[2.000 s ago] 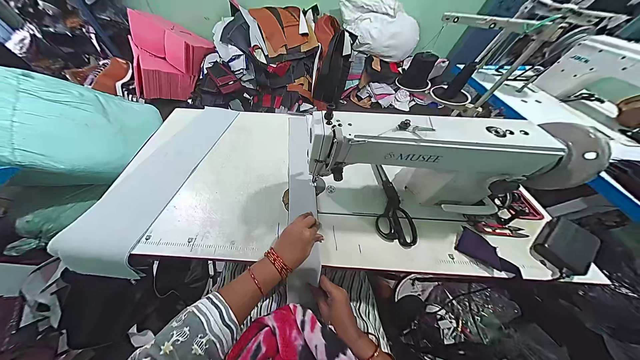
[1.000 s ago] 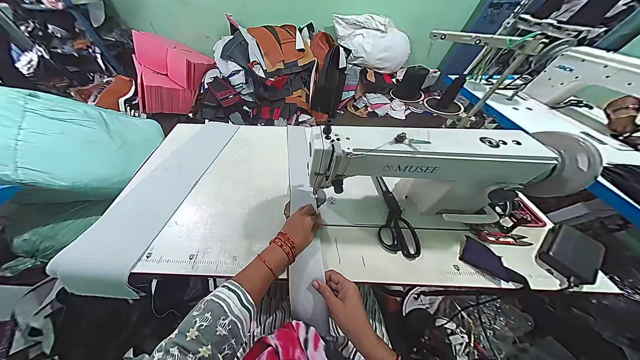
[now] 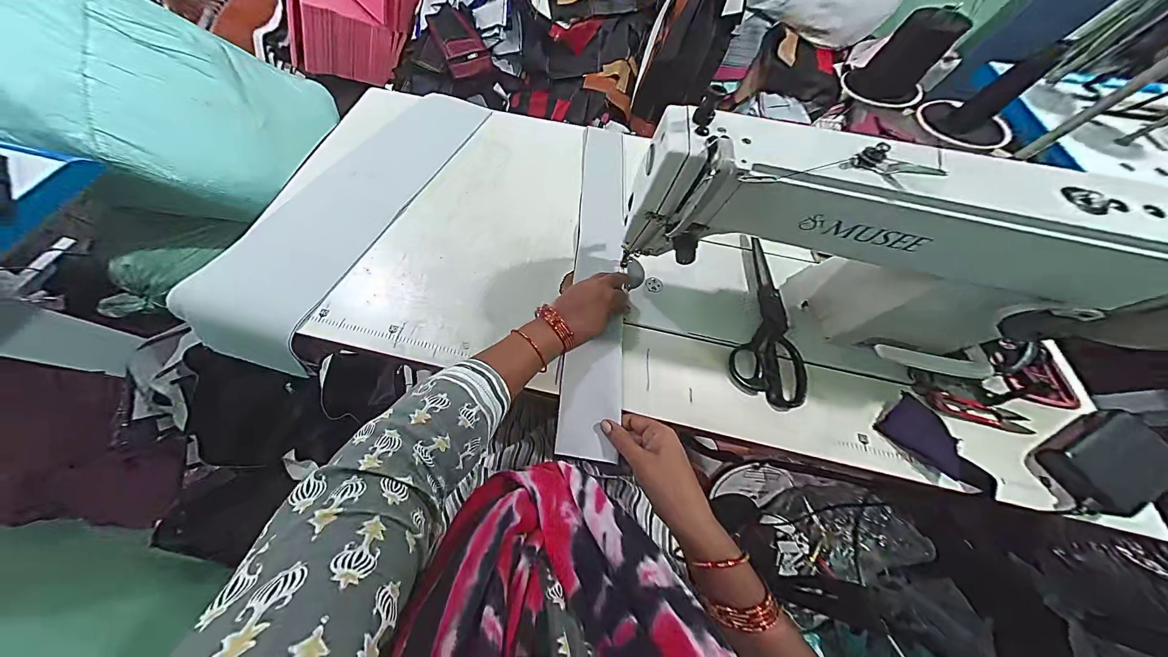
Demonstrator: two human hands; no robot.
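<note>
A long pale grey fabric strip [image 3: 595,383] runs front to back under the head of a white industrial sewing machine [image 3: 858,219]. My left hand [image 3: 593,306] lies on the strip just in front of the needle area, its fingertips beside the presser foot; the fingers partly hide that spot. Near the strip's front end, my right hand [image 3: 643,443] pinches its right edge between thumb and fingers. Black-handled scissors [image 3: 771,356] rest on the table to the right of the strip. Another wide grey piece [image 3: 328,219] lies across the table's left part and hangs over the front edge.
Red-handled snips [image 3: 976,411], a dark cloth scrap [image 3: 922,438] and a black box [image 3: 1109,461] are at the right of the white table [image 3: 456,237]. Black thread cones [image 3: 912,55] stand behind the machine. A large green bundle [image 3: 155,109] is at the left.
The strip's front end, below my right hand, now shows just past the table edge; it hung lower before. The view has moved closer to the table.
</note>
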